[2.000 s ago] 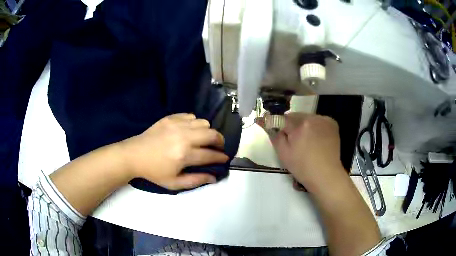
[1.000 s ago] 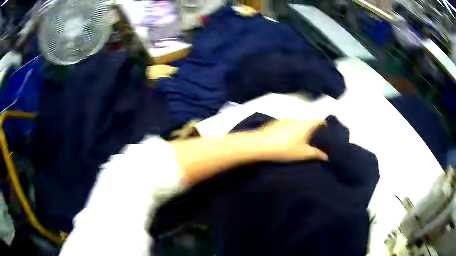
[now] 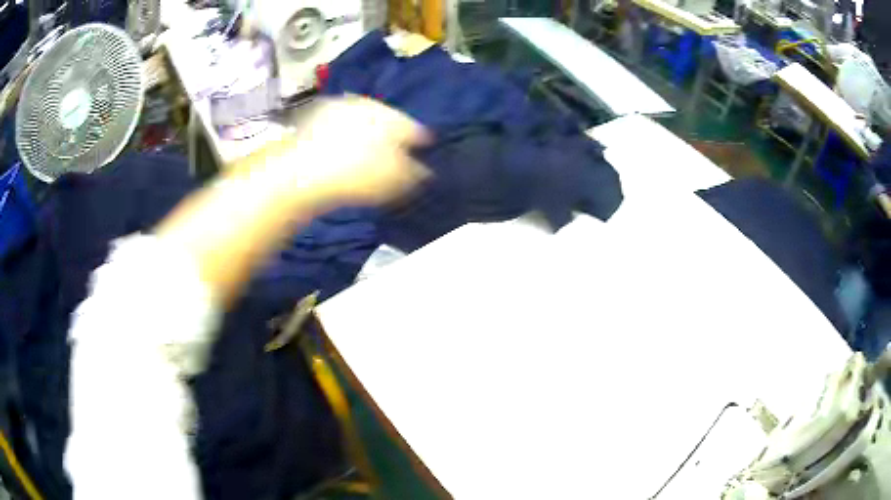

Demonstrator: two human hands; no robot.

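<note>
My left hand (image 3: pixel 366 151), blurred, is over the near side of a heap of navy garments (image 3: pixel 488 137) at the upper middle. I cannot tell whether it touches or grips the cloth. My right hand is out of the picture. Dark navy cloth (image 3: pixel 264 420) hangs at the left below my forearm and beside the table edge. The white sewing table (image 3: pixel 547 322) lies in front, with part of the sewing machine (image 3: pixel 830 430) at the lower right corner.
A round fan (image 3: pixel 78 103) stands at the upper left. Dark cloth (image 3: pixel 782 244) lies along the table's right edge. A yellow bar (image 3: pixel 337 400) runs below the table's left edge. Other work tables (image 3: pixel 586 63) stand behind.
The view has turned left from the needle area. The navy piece my left hand held over the table is gone from there. My left hand has moved left and back to the heap.
</note>
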